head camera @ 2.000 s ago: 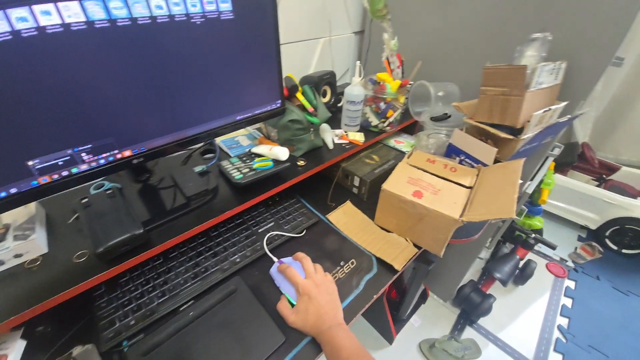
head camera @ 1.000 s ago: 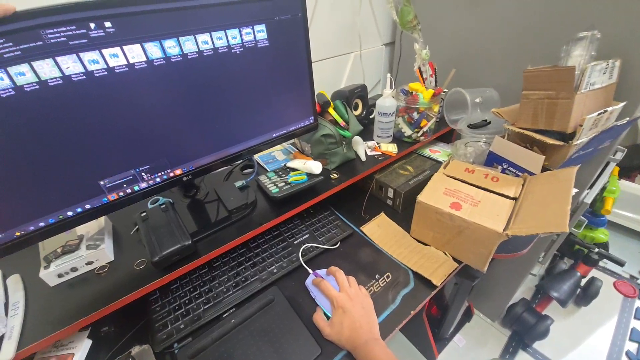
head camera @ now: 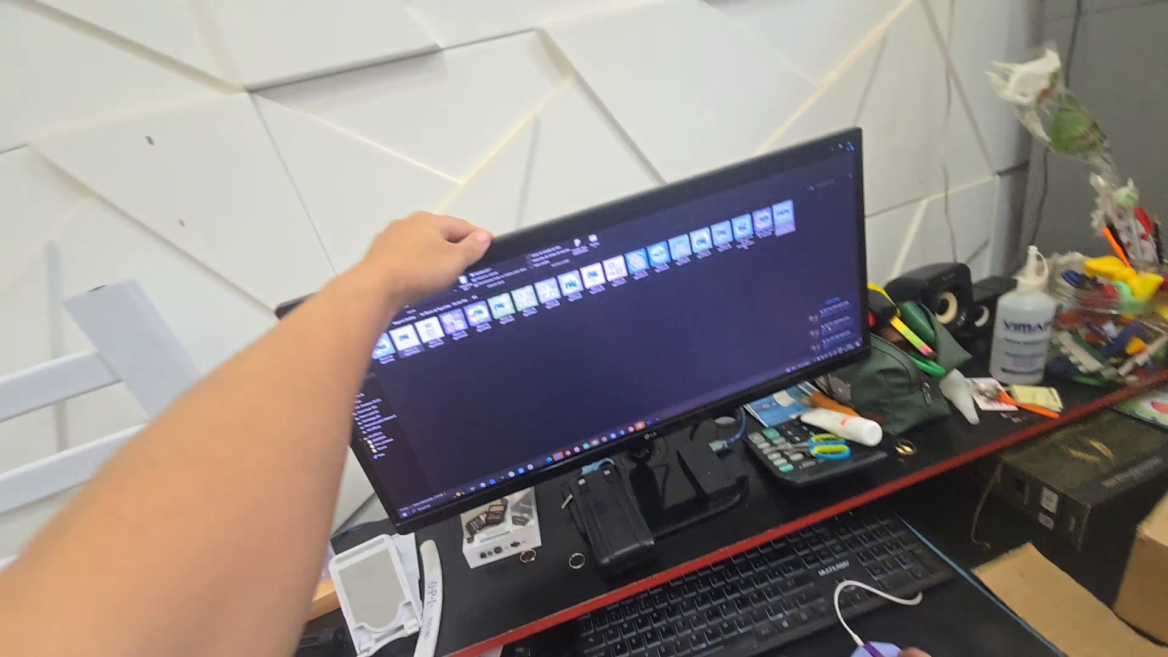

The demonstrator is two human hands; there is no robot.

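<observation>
My left hand [head camera: 424, 254] grips the top edge of the wide black LG monitor [head camera: 602, 365] near its left part, with the thumb over the front bezel. The forearm crosses in front of the screen's left side, which shows a row of small icons. At the bottom edge, a fingertip of my right hand [head camera: 912, 652] touches a purple computer mouse [head camera: 876, 649]; most of that hand is out of the frame. The black keyboard [head camera: 757, 593] lies beside the mouse, below the red-edged shelf [head camera: 693, 566].
On the shelf are a black case [head camera: 610, 516], a calculator [head camera: 794, 456], a white tube [head camera: 844, 425], a green pouch [head camera: 899, 392], a white squeeze bottle [head camera: 1022, 324] and a speaker [head camera: 935, 297]. A flat piece of cardboard [head camera: 1058, 598] lies at lower right. White panels cover the wall.
My left arm has come into view, and its hand has taken hold of the monitor's top edge. The monitor looks tilted. The view has swung up and left.
</observation>
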